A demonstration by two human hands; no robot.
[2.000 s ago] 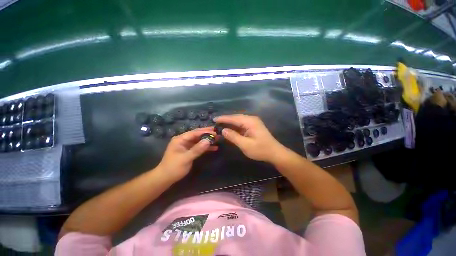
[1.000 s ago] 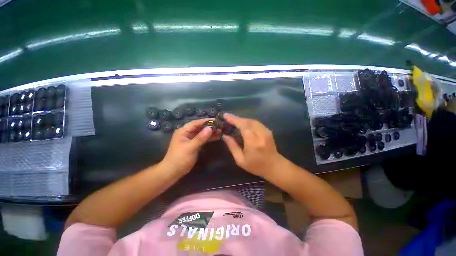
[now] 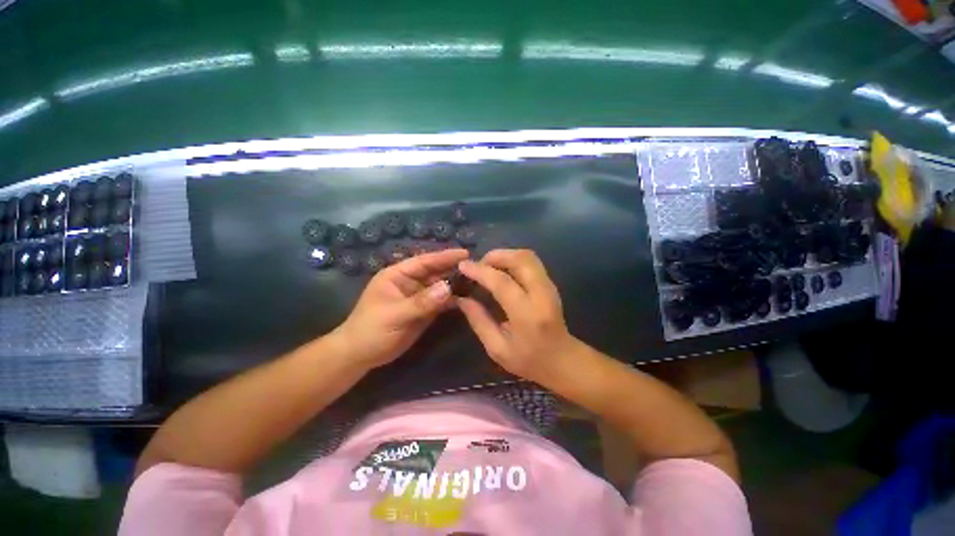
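My left hand [image 3: 393,312] and my right hand [image 3: 524,312] meet over the black mat [image 3: 251,335]. A small dark round unit [image 3: 457,281] is pinched between the fingertips of both hands, mostly hidden by them. Whether it is one part or two pressed together cannot be told. Just beyond my hands, dark round units [image 3: 369,232] lie in two rough rows on the mat. One at the left end of the nearer row has a bright glint [image 3: 318,257].
Right: a clear blister tray [image 3: 675,215] bears heaped black parts [image 3: 743,246]; a yellow item [image 3: 892,186] lies beyond. Left: a filled tray of dark round units [image 3: 65,236] and empty blister trays [image 3: 79,345]. A pale metal edge [image 3: 419,148] borders the green conveyor belt [image 3: 398,94].
My hands have closed in on each other, and the separate dark parts seen at the fingertips are now mostly covered. The view has shifted slightly.
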